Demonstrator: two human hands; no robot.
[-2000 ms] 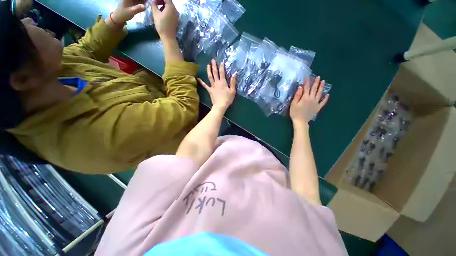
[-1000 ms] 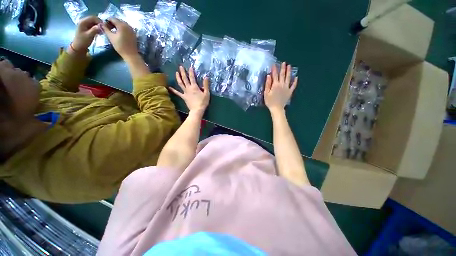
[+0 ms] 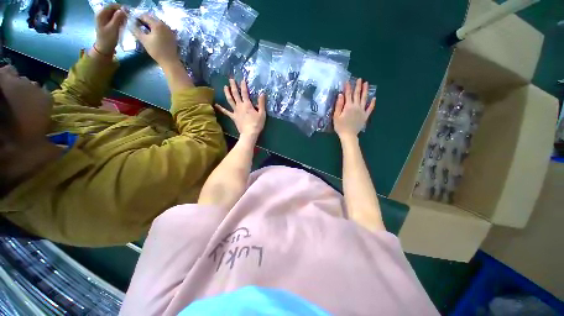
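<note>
A pile of filled clear zip bags [image 3: 306, 86] lies overlapping on the dark green bench, with small dark parts showing through the plastic. My left hand [image 3: 246, 112] lies flat with fingers spread at the pile's left end. My right hand [image 3: 352, 112] lies on the bags at the pile's right end, fingers slightly apart. Neither hand grips a bag. What is under my palms is hidden.
A person in mustard [image 3: 148, 154] handles a small bag at left, before another bag pile [image 3: 207, 37]. A black coiled cable [image 3: 43, 17] lies far left. An open carton [image 3: 507, 154] with packed bags stands at right, a blue crate [image 3: 488, 287] below it.
The view has swung left and back slightly, so the bench contents shift in the picture. My hands stay at the two ends of the pile. The neighbour's hands have moved a little.
</note>
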